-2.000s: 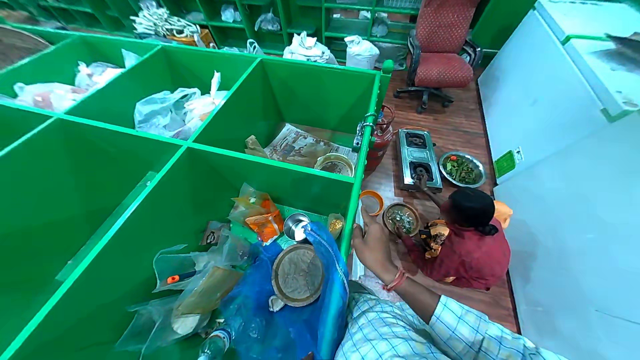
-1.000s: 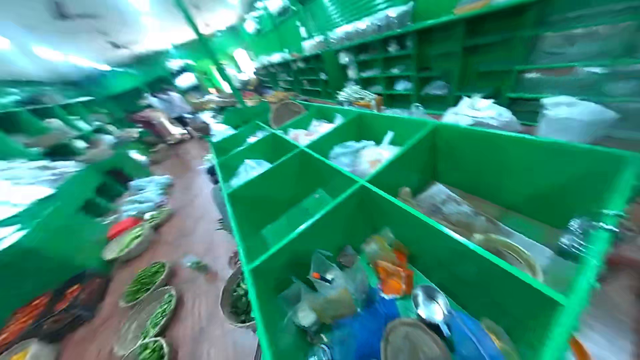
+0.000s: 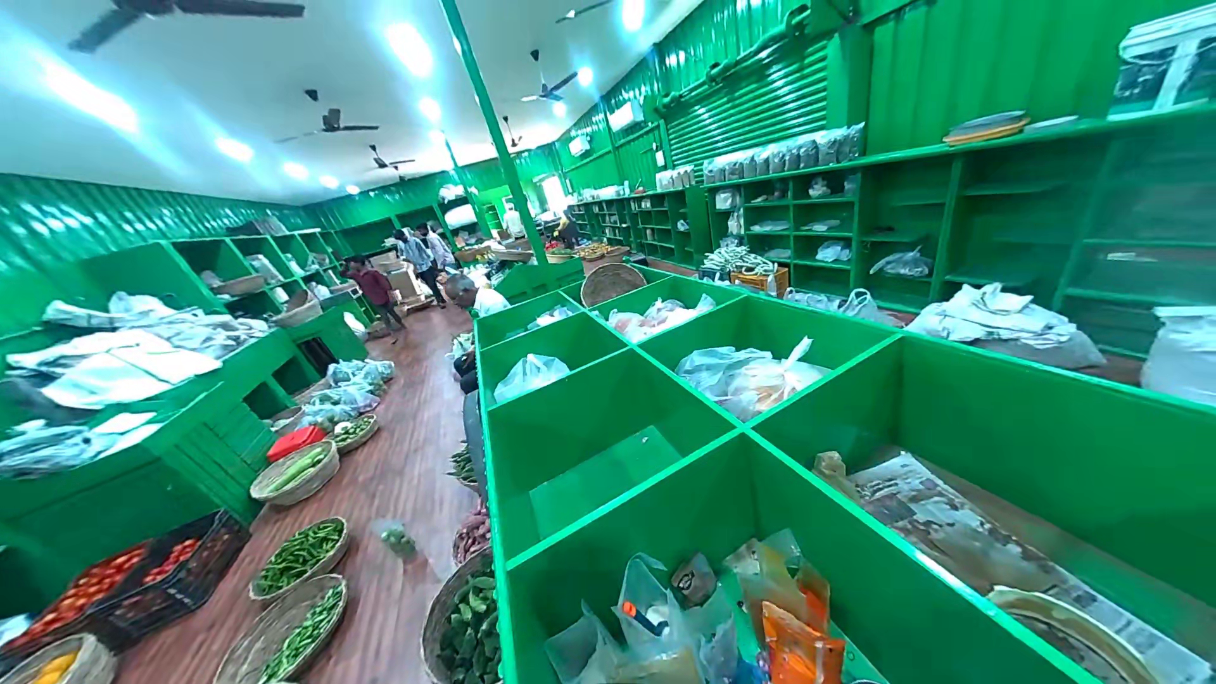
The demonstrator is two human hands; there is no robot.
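Neither of my hands is in view. Nearest to me stands a green partitioned bin unit (image 3: 746, 429). Its front compartment holds clear plastic bags and an orange packet (image 3: 801, 648). In the compartment to the right lie a newspaper sheet (image 3: 959, 532) and the rim of a round basket (image 3: 1064, 622). Tied plastic bags (image 3: 750, 375) fill the compartment behind. A white plastic bag (image 3: 530, 376) sits in one on the left, and a round woven basket (image 3: 613, 283) leans at the far end.
Along the left aisle are baskets of green chillies (image 3: 299, 560), leafy greens (image 3: 472, 622) and a black crate of tomatoes (image 3: 171, 575). A small bag (image 3: 397, 541) lies on the floor. Several people, one a person in a maroon shirt (image 3: 375, 285), are farther back. Shelves (image 3: 950, 218) line the right wall.
The view has swung up and left, from the stove and seated person to the long aisle. My hand, at the bin's edge two seconds ago, is out of view.
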